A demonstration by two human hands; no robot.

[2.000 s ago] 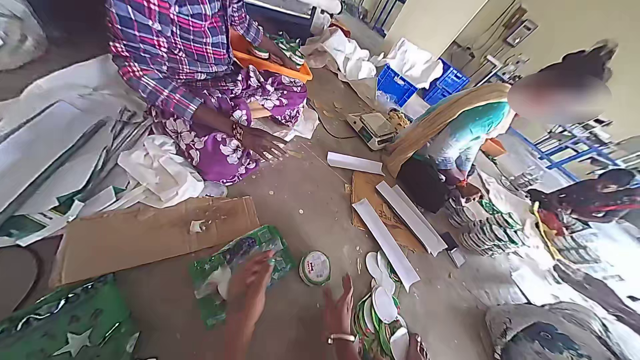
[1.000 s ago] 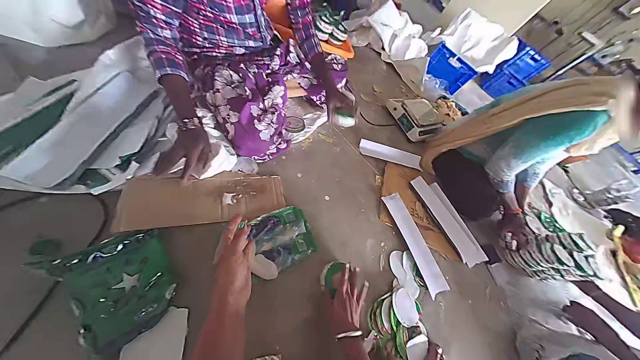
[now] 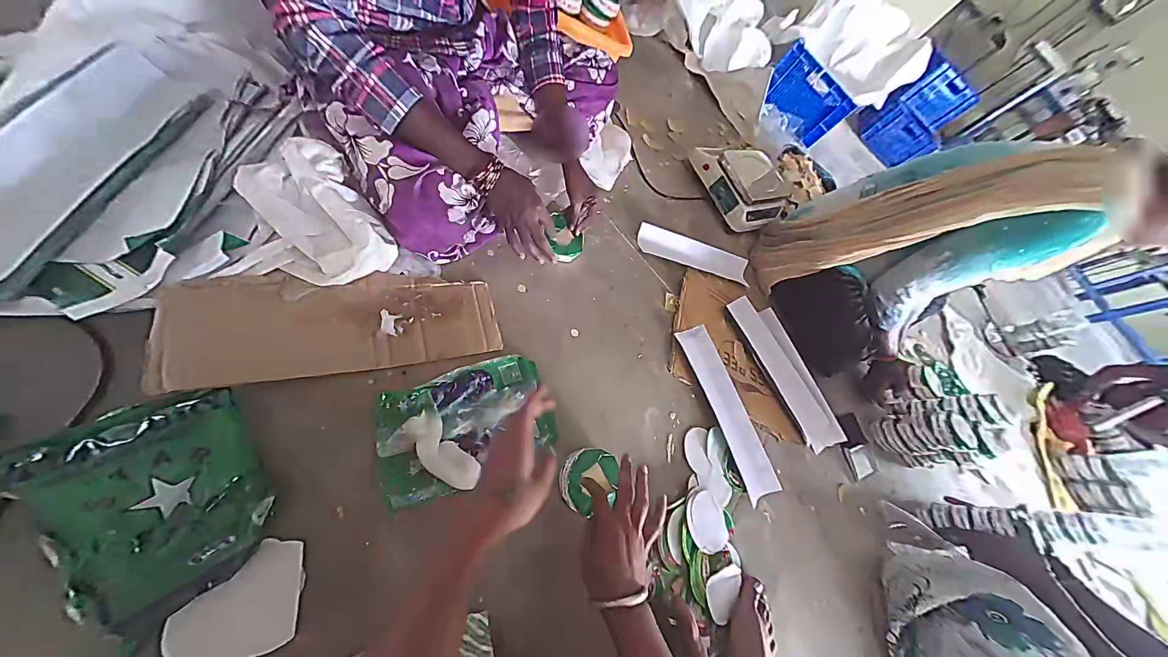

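My left hand (image 3: 518, 474) is raised over the right edge of a green printed plastic packet (image 3: 401, 484), fingers apart; I see nothing held in it. A curved whitish piece (image 3: 443, 456) lies on that packet. My right hand (image 3: 620, 538), with a pale bangle at the wrist, touches a round green-rimmed item (image 3: 575, 470) on the floor with its fingertips. Right of this hand lies a loose heap of white and green discs (image 3: 707, 520). At the far left sits a larger green plastic bag (image 3: 173, 538) with a white star.
A flat cardboard piece (image 3: 319, 333) lies beyond the packet. Long white strips (image 3: 730, 411) rest partly on cardboard at the right. Across from me a seated person (image 3: 438, 164) handles a green round item; another person (image 3: 949, 228) bends by stacked discs (image 3: 949, 424). A scale (image 3: 744, 187) stands behind.
The person across from me has brought both hands together around a round item on the floor; a second ago their hands were apart. My right hand stays near the round item.
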